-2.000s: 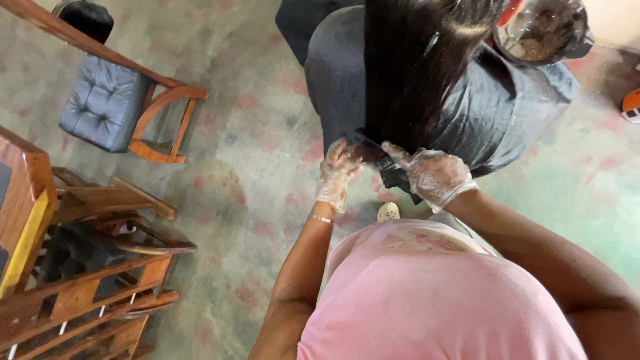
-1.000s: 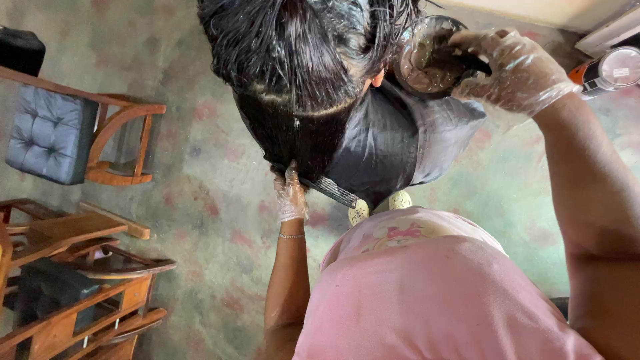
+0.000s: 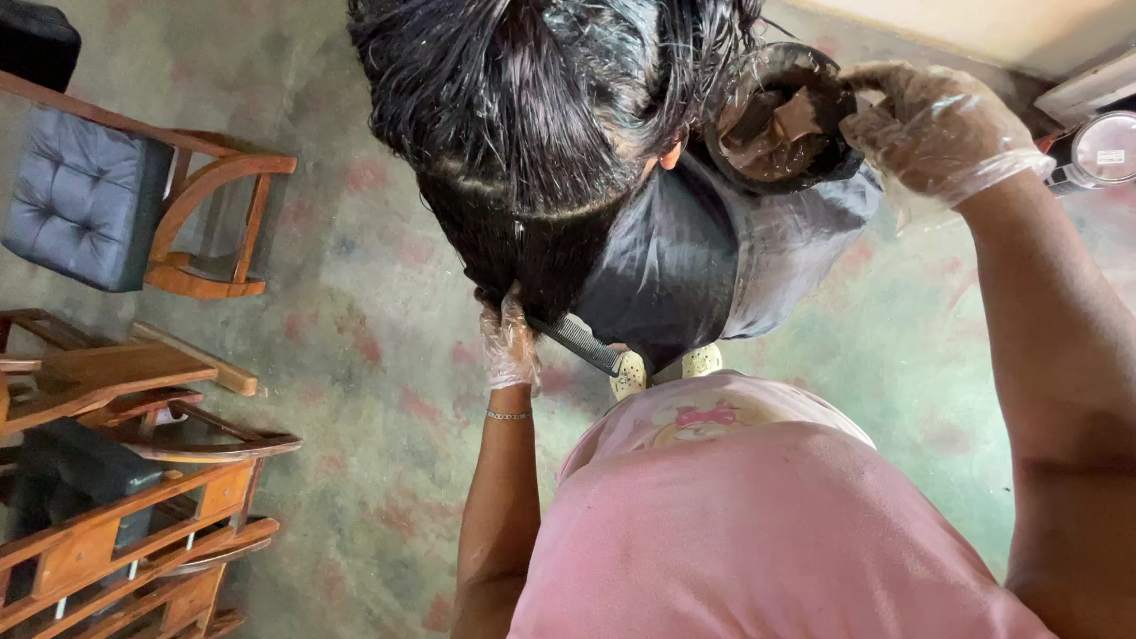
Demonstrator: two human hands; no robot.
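Note:
My left hand (image 3: 508, 342), in a clear plastic glove, grips a dark comb (image 3: 581, 343) at the lower ends of a seated person's dark hair (image 3: 532, 253). The comb points down to the right, its teeth showing. Wet, glossy hair covers the top of the head, with a parting line across the back. My right hand (image 3: 932, 129), in a smeared clear glove, is at the right rim of a dark bowl (image 3: 772, 120) of brown paste; whether its fingers hold anything is hidden. A black cape (image 3: 674, 257) drapes the person's shoulders.
A wooden chair with a tufted grey cushion (image 3: 80, 191) stands at the upper left. More wooden furniture (image 3: 169, 532) is stacked at the lower left. A clear-lidded container (image 3: 1103, 151) is at the right edge, near a pale wall. Light clogs (image 3: 630, 377) show below the cape.
Two seconds ago both hands were together at the hair ends; my right hand has since moved away to the bowl. My left hand has stayed at the hair. The view has shifted.

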